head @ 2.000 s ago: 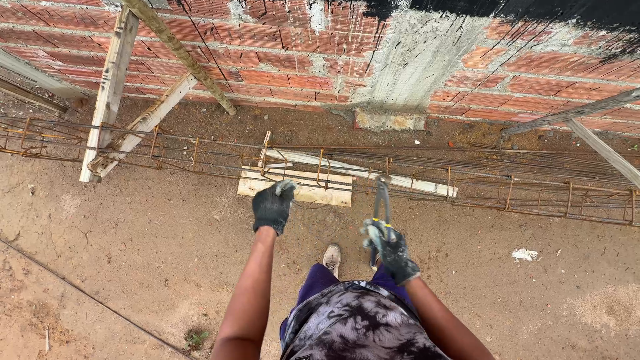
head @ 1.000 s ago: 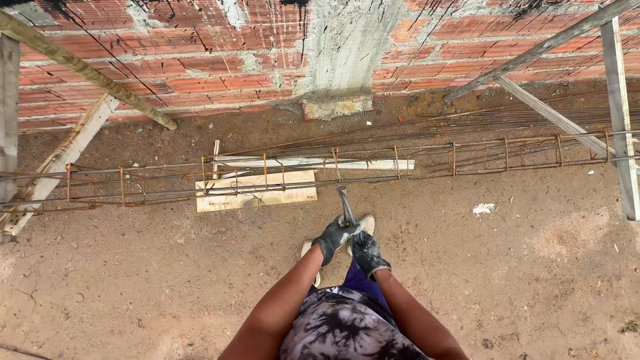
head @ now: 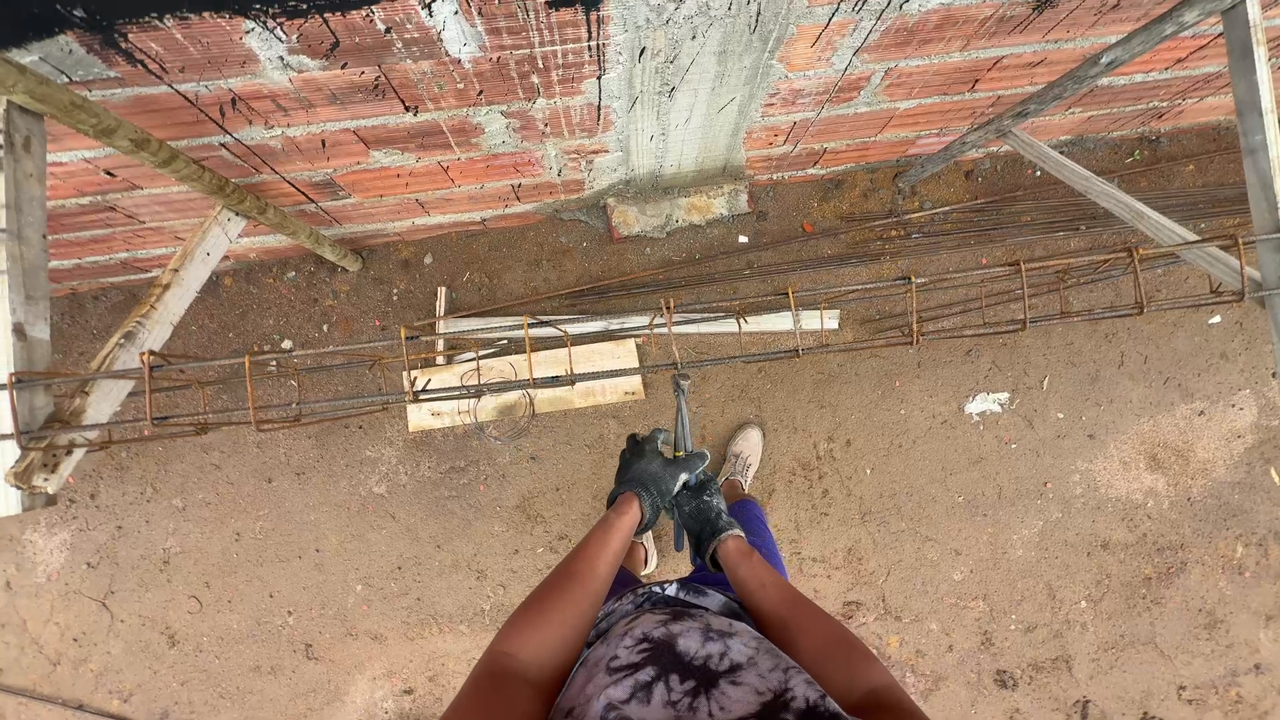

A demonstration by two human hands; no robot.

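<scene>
My right hand (head: 706, 508), in a dark coated work glove, is closed on the long-handled pincers (head: 682, 415). The tool's head points away from me at the near bar of a rusty rebar cage (head: 912, 310), by one of its stirrups; whether the jaws bite on wire there is too small to tell. My left hand (head: 650, 475), gloved alike, lies against the pincers' handles with its fingers partly curled; its exact grip is hidden. Left of the tool, a thin wire coil (head: 500, 412) rests over a pale wooden board (head: 590, 398) beneath the cage.
Wooden props stand at both sides, a round pole (head: 190, 150) at left and a slanted beam (head: 1060, 90) at right. Behind the cage lie loose steel bars (head: 1090, 215), a thin wooden strip (head: 760, 322) and a brick wall (head: 420, 150) with a concrete column (head: 690, 90). White scrap (head: 987, 403) lies at right.
Two seconds ago my hands were apart, the pincers in my right; my left hand has since come over to them. The pincers' head now meets the cage. The view has shifted right.
</scene>
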